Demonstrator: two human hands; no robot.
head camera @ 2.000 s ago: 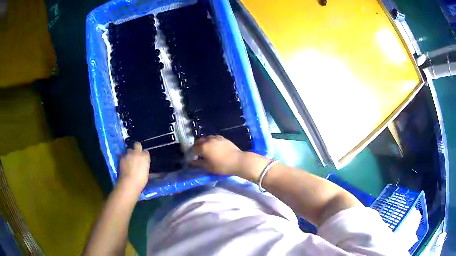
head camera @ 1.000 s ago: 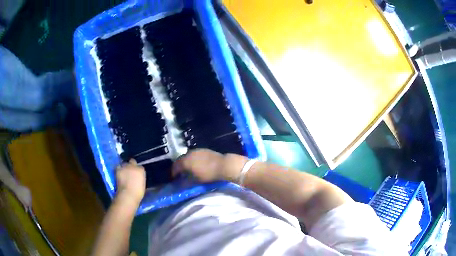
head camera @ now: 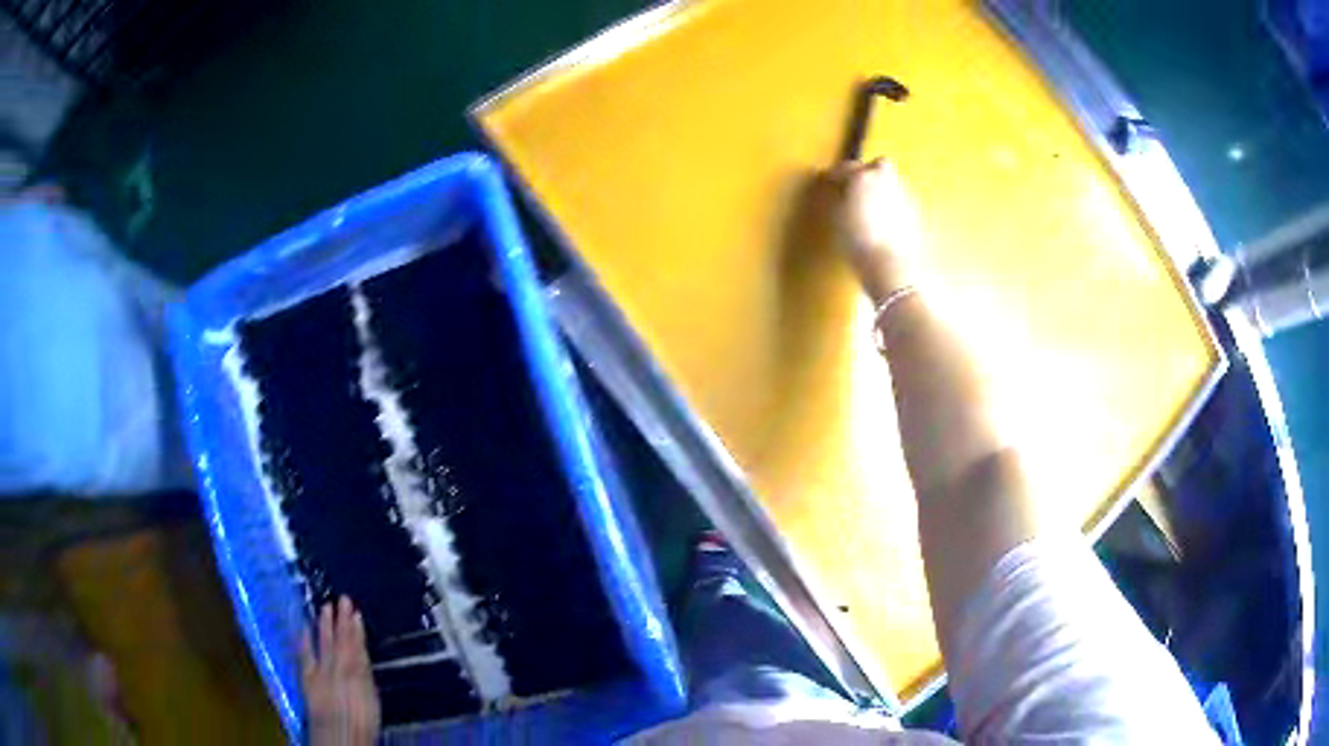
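Note:
The blue lined crate stands at the left, with two rows of black parts packed side by side and a white liner showing between them. My left hand rests with extended fingers on the near left end of the left row, cut off by the bottom edge. A black part with a hooked end is on the yellow tray. My right hand reaches over the tray, fingers closed on the part's near end; glare blurs the grip.
The tray's metal edge runs close beside the crate's right side. A pipe is at the far right. Part of a blue basket shows at the bottom right. A person's light-blue clothing is at the left, above dim yellow boards.
My right hand has left the crate and moved right onto the hooked part. My left hand stays at the near left of the crate. The view has shifted, showing more of the tray.

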